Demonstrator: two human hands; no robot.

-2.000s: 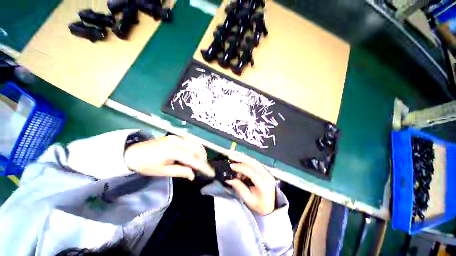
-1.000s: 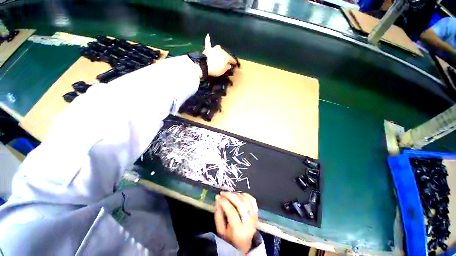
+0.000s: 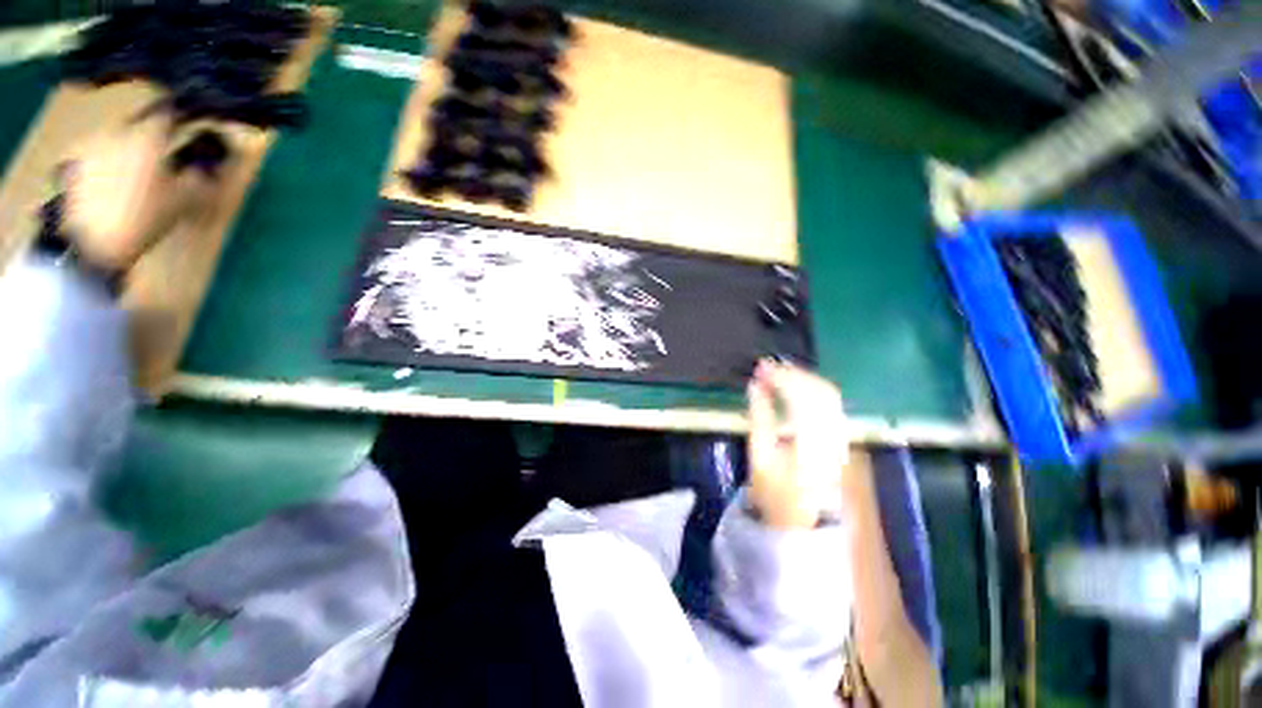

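The view is blurred. My left hand (image 3: 118, 194) is over the left tan board, with thumb and fingers around a black body (image 3: 202, 151); whether it is lifted cannot be told. My right hand (image 3: 793, 436) is at the front right edge of the black tray (image 3: 713, 311), fingers curled, just below the small black parts (image 3: 779, 297); what it holds cannot be seen. Thin white pins (image 3: 485, 297) are heaped over the left and middle of the tray. Rows of black bodies (image 3: 487, 111) stand on the left side of the tan board (image 3: 678, 138) behind the tray.
More black bodies (image 3: 194, 56) cover the back of the left tan board (image 3: 173, 297). A blue bin (image 3: 1017, 346) with many black pieces is at the right, beside a pale post (image 3: 1066, 138). The bench's pale front edge (image 3: 346, 398) runs below the tray.
My left hand has moved from the bodies behind the tray to the left board. My right hand has moved right along the tray's front edge. The camera view has shifted.
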